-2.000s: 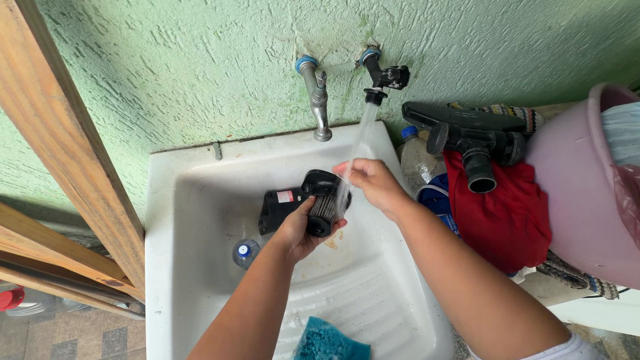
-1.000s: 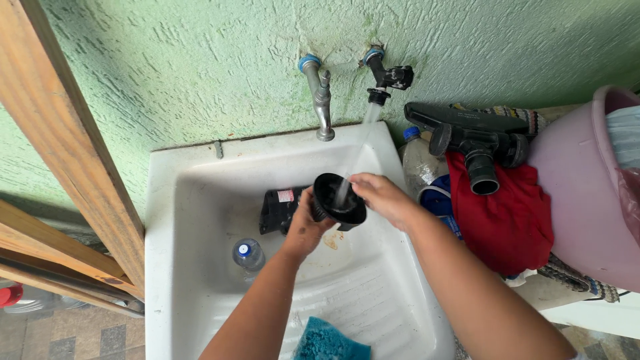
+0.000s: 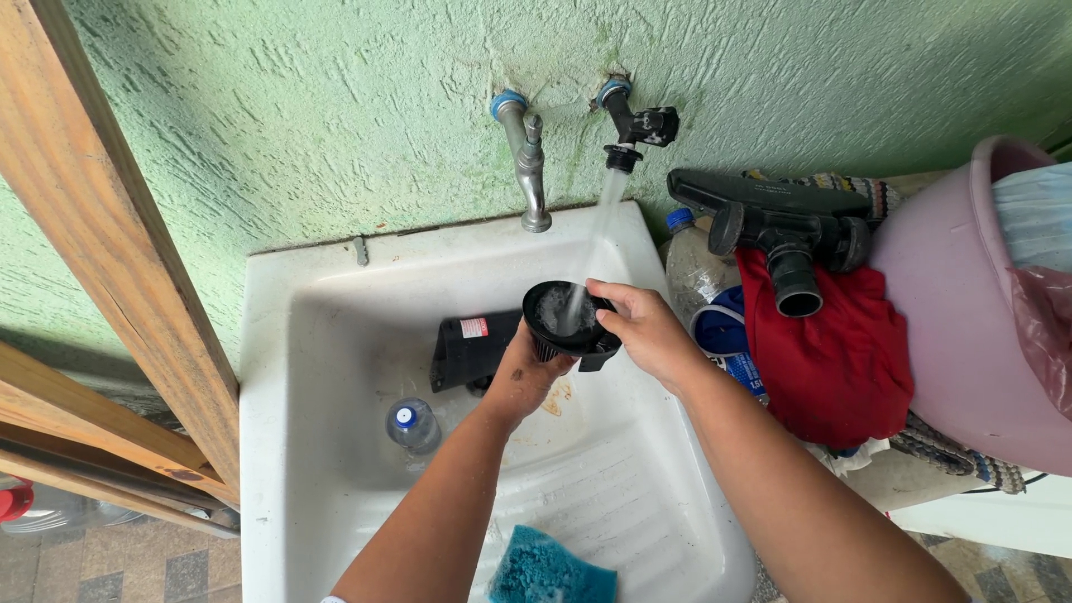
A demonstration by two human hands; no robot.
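My left hand (image 3: 528, 377) grips a round black pleated filter part (image 3: 544, 293) from below, its open end facing up. Water from the black plastic tap (image 3: 624, 134) runs into it, and it looks full of churning water. The thumb and fingers of my right hand (image 3: 641, 322) hold its right rim. Beneath and to the left, a black plastic housing (image 3: 473, 347) with a red and white label lies in the white sink (image 3: 268, 377). Near it in the basin stands a clear bottle with a blue cap (image 3: 414, 425). A blue sponge (image 3: 553, 569) rests on the ribbed slope.
A metal tap (image 3: 528, 167) juts over the sink's back edge. To the right are a black vacuum floor head (image 3: 770, 201), a red cloth (image 3: 829, 352), a plastic bottle (image 3: 699, 264) and a pink tub (image 3: 938, 293). Wooden beams (image 3: 117, 218) stand at the left.
Two seconds ago the filter part was tilted with its pleats under the stream. It has been turned so that its open end faces up, and water runs inside it.
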